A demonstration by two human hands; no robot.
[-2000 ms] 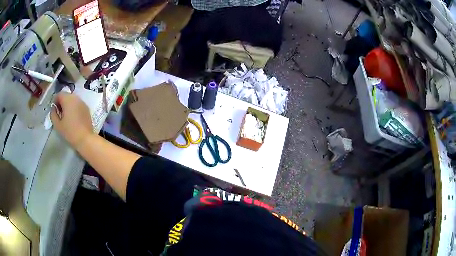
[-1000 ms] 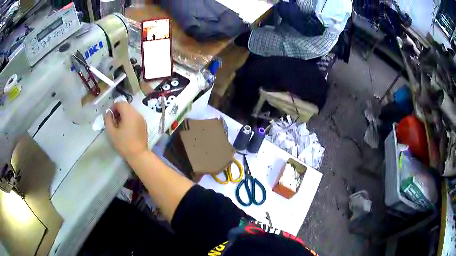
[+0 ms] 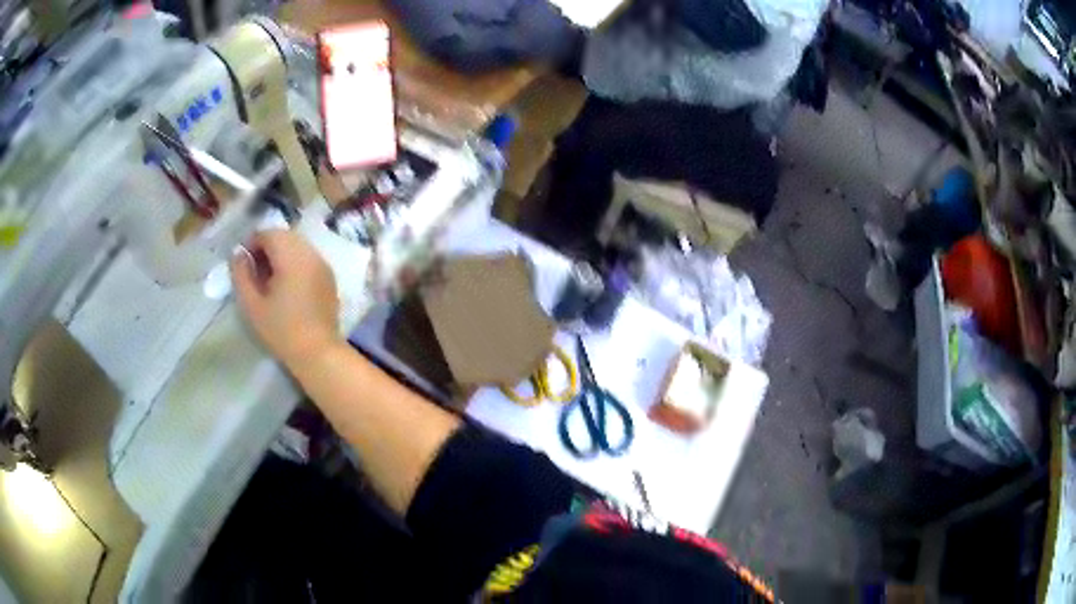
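Observation:
The tan garment panel (image 3: 71, 389) lies at the left, cut off by the frame edge, with a patch pocket (image 3: 53, 543) under the bright lamp glare at the needle. The white sewing machine head (image 3: 153, 212) stands at the upper left, blurred. My right hand (image 3: 287, 295) is at the right end of the machine head, fingers curled, beside a small white thing (image 3: 217, 281). Blur and the hand itself hide whether the fingers hold anything. My left hand is out of the picture.
A side table (image 3: 661, 478) at the right holds stacked pocket pieces (image 3: 486, 316), yellow scissors (image 3: 557, 380), teal scissors (image 3: 596, 422), thread cones and a small open box (image 3: 690, 387). A smartphone (image 3: 359, 100) stands beyond the machine. Part of a person (image 3: 673, 142) is behind the side table.
The view first swung left, bringing more of the machine and panel into the picture, and is now more blurred. My right hand remains at the end of the machine head.

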